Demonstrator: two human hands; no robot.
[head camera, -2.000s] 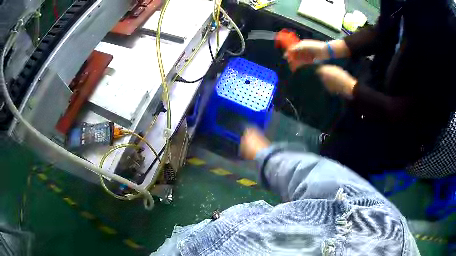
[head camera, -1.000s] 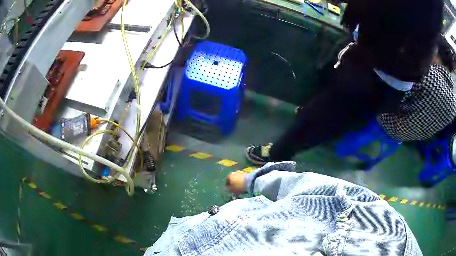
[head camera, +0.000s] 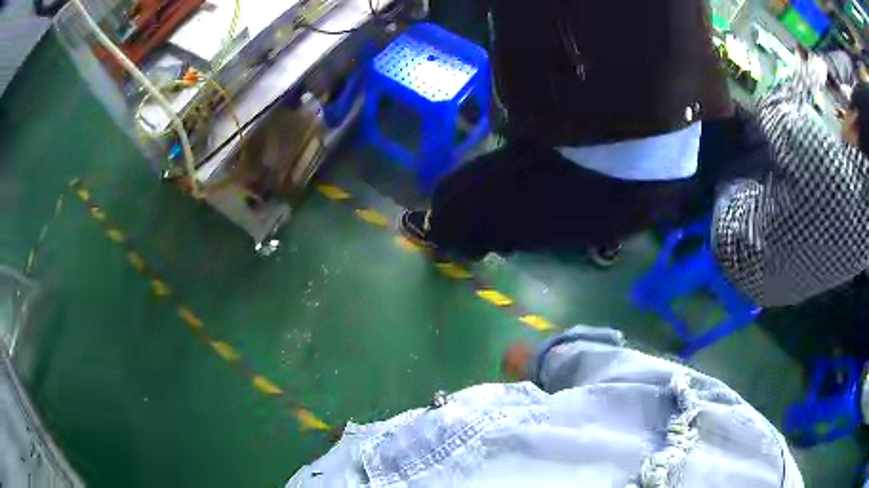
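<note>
My right hand (head camera: 517, 362) is small and blurred at the end of a light denim sleeve, low in the centre, over the green floor. Most of it is hidden by the cuff, and I cannot tell whether it holds anything. My left hand is out of the picture. A blue plastic stool (head camera: 429, 65) with holes in its seat stands at the upper centre, away from my hand. Beside it, a white-grey machine (head camera: 286, 59) with reddish-brown plates and yellowish tubes stands at the upper left.
A person in dark clothes (head camera: 610, 76) stands at the upper centre right, beside the stool. Another person in a checked top (head camera: 810, 181) is at the right by blue stools (head camera: 700, 295). Yellow-black floor tape (head camera: 224, 351) runs in two lines. Boards lie on a bench (head camera: 753, 52).
The view has shifted; the machine sits higher and farther away. The dark-clothed person now stands beside the stool, and the orange item seen earlier in their hands is not visible. My right hand is lower.
</note>
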